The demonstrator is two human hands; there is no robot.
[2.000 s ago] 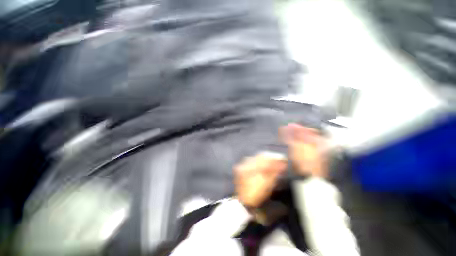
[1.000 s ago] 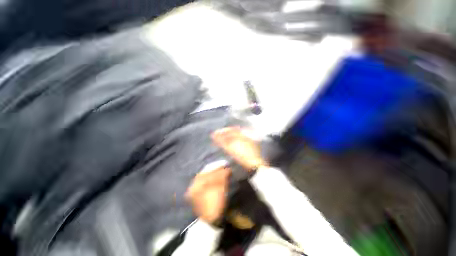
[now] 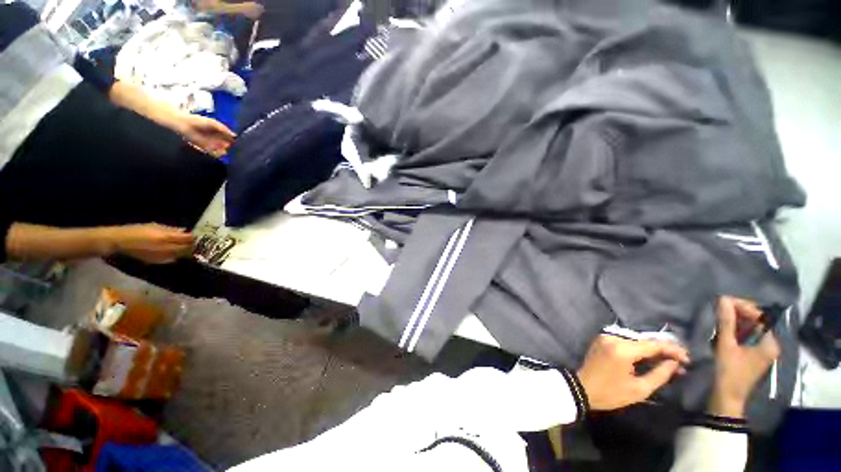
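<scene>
A dark grey garment [image 3: 590,138] with double white stripes lies heaped over the table. A rounded grey flap [image 3: 645,281] lies at its lower right, with a white edge below it. My left hand [image 3: 629,371] is at this white edge, thumb and fingertips close together; whether they pinch cloth or thread cannot be told. My right hand [image 3: 743,355] is just right of it over the garment, fingers curled around a small dark tool [image 3: 767,321], mostly hidden by the fingers.
A white table [image 3: 323,258] shows under the cloth. A black phone [image 3: 823,313] lies at the right edge, above a blue bin [image 3: 811,441]. At left, another person's hands [image 3: 157,241] are beside a navy garment [image 3: 286,157]. Orange and red items stand on the floor lower left.
The blurred view has steadied and swung left. The other person and navy garment now show clearly; the blue bin is mostly out of view. My hands appear farther right in the picture.
</scene>
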